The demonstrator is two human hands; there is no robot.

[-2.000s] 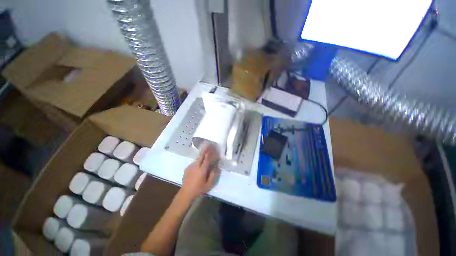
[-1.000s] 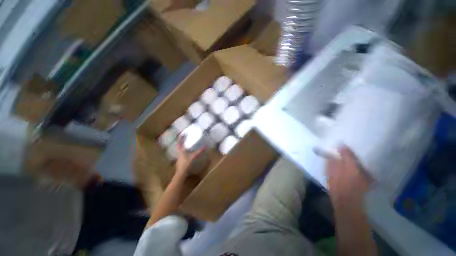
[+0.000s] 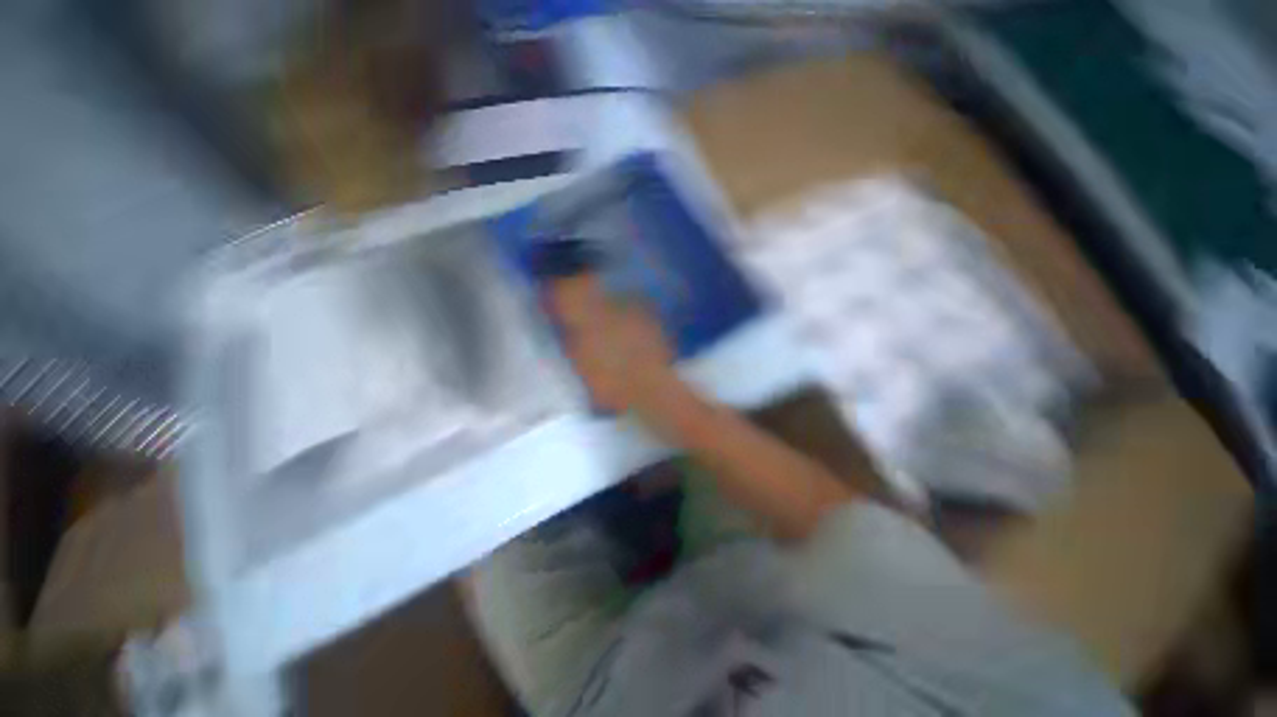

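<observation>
The picture is strongly blurred. A white housing [image 3: 315, 343] lies on the fixture area of the grey plate at the left of the table. My right hand [image 3: 612, 343] is over the near left part of the blue mat [image 3: 707, 287]. Its fingertips meet the small black block [image 3: 567, 256], perhaps a computer mouse; the blur hides whether the fingers grip it. My left hand is not in view.
The supply carton [image 3: 826, 119] stands at the right with blurred white housings [image 3: 910, 301] inside. A flat white-topped box [image 3: 511, 129] is behind the mat. A ribbed silver duct [image 3: 91, 406] is at the left edge, above brown cardboard [image 3: 105, 574].
The view has swung from the left carton to the right. My left hand, earlier at a housing in that carton, is out of view. My right hand has moved from beside the fixture to the mat.
</observation>
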